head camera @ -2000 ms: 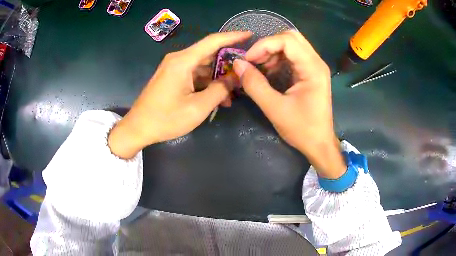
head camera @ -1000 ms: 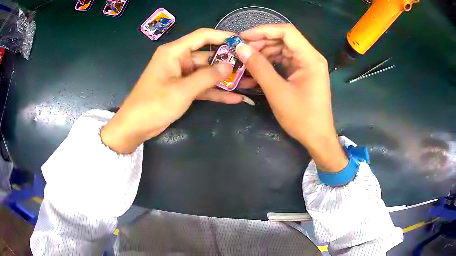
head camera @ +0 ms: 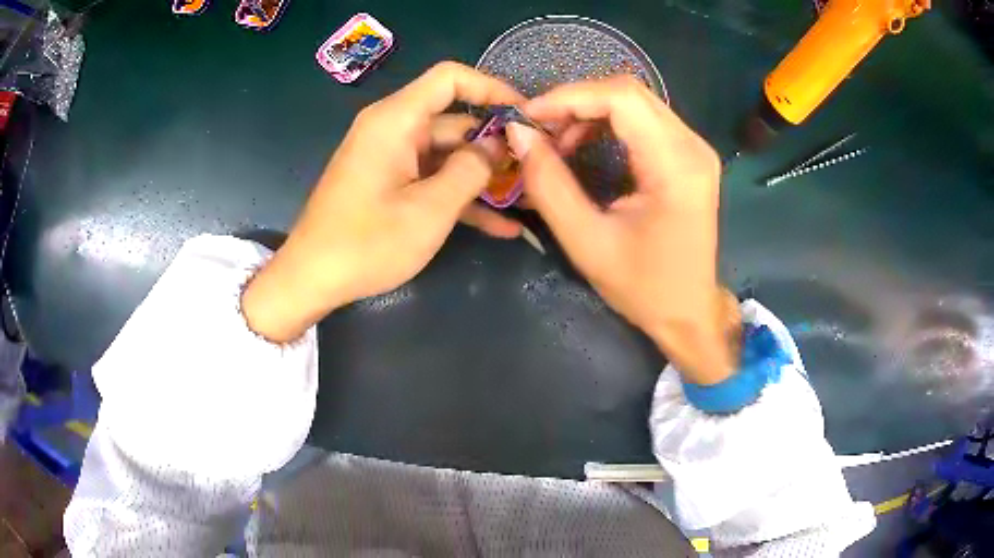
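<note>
A pink housing [head camera: 504, 187] with an orange patch inside is held in the fingers of my left hand [head camera: 382, 207], at the centre of the view. My right hand [head camera: 632, 207] pinches a small dark circuit board [head camera: 504, 113] at the housing's upper end, between thumb and forefinger. My fingertips cover much of both parts, and how far the board sits in the housing cannot be told. A blue band [head camera: 741, 376] is on my right wrist.
A round grey dish [head camera: 567, 49] lies behind my hands. An orange electric screwdriver [head camera: 823, 65] and tweezers [head camera: 812, 161] lie at the right. An open pink unit [head camera: 355, 49] and two more [head camera: 259, 11] lie at the upper left. A clear plastic bag [head camera: 49, 65] is at the left edge.
A second ago the board's blue face showed above the housing; now the board looks dark and lower, at the housing's top end. Both hands have shifted slightly.
</note>
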